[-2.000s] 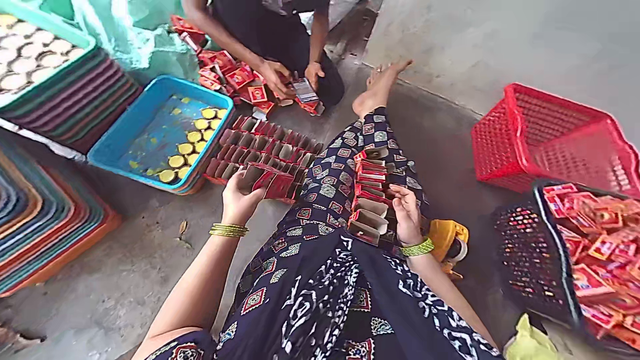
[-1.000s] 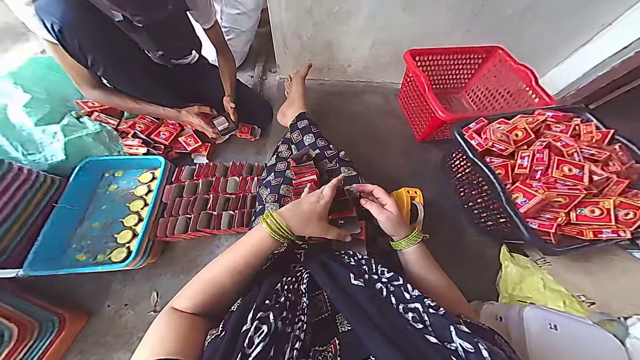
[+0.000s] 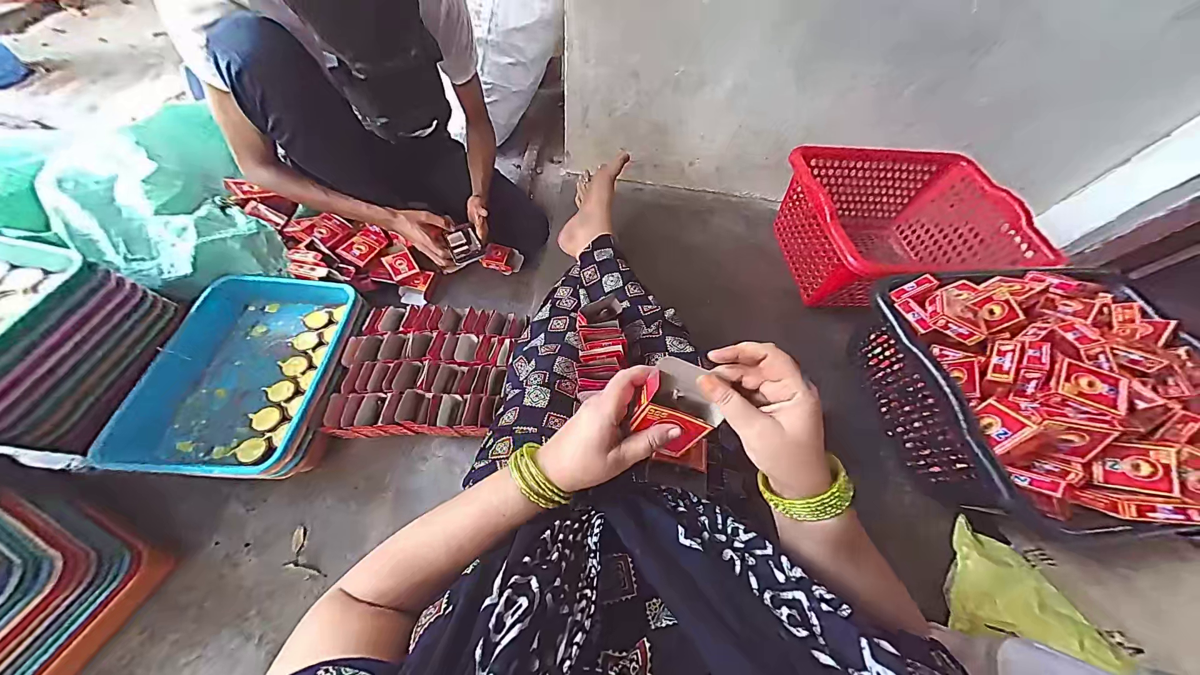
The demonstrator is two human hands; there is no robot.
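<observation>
Between both hands, above my lap, is a small red and gold cardboard box (image 3: pixel 677 417) with its grey inner flap raised. My left hand (image 3: pixel 609 436) grips its left side, thumb across the printed front. My right hand (image 3: pixel 773 412) pinches the flap with thumb and fingers. More small red boxes (image 3: pixel 600 352) stand in a row between my legs, partly hidden by my left hand. Left of my leg, rows of open red boxes (image 3: pixel 422 375) stand upright with flaps up. Right of me, a black basket (image 3: pixel 937 422) is heaped with red boxes (image 3: pixel 1092 384).
A blue tray (image 3: pixel 141 412) with yellowish round pieces (image 3: pixel 267 418) stands at the left, near stacked trays (image 3: pixel 75 572). Ahead, another person's hands (image 3: pixel 450 234) hold a small box beside a red pile (image 3: pixel 361 246). A red plastic basket (image 3: pixel 825 253) and a yellow-green bag (image 3: pixel 1012 581) lie right.
Two seconds ago my left hand held boxes above the rows at the left; it then moved to my lap. Now both hands hold one raised box. The view has shifted.
</observation>
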